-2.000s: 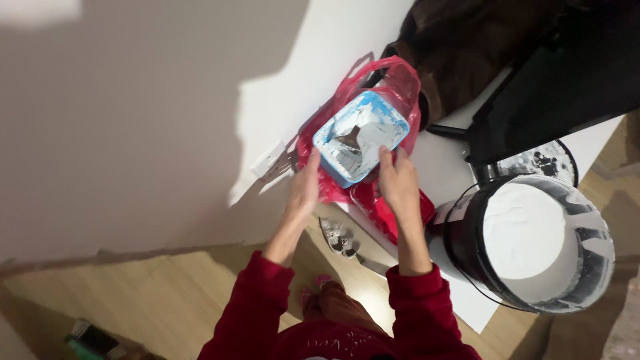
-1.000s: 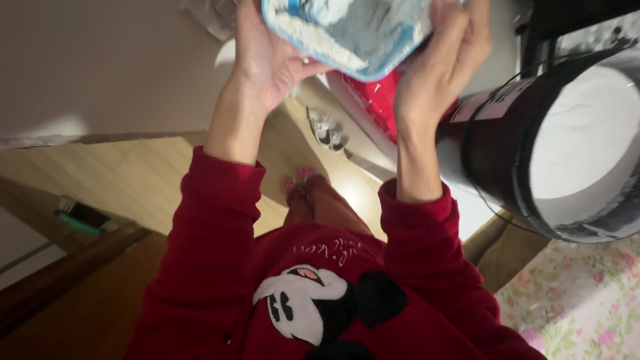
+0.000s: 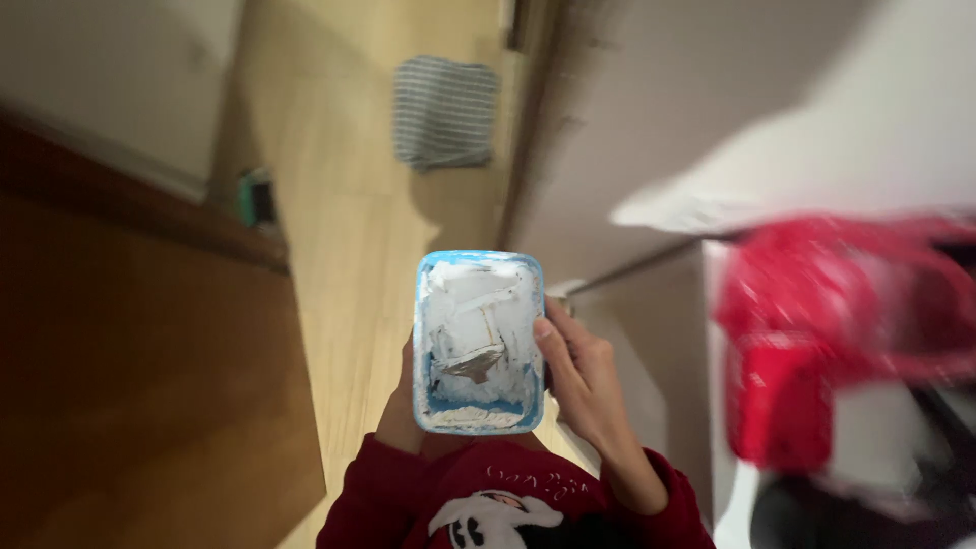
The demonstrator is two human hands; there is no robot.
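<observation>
A blue rectangular plastic tub, smeared inside with white paste, is held in front of my body with its open top facing up. My right hand grips its right side, thumb on the rim and fingers beneath. My left hand is at the tub's left side, its fingers hidden behind and under the tub. A brownish flat piece coated in white paste lies in the lower half of the tub; its kind is unclear.
A wooden panel stands at the left. On the wood floor lie a striped grey cloth and a small green-and-black object. At the right, a blurred red plastic bag and a red object rest on a white surface.
The tub was over the white surface by the red bag and black bucket; my hands now hold it over the floor. The view has swung toward the doorway side, and the bucket's white contents have left view.
</observation>
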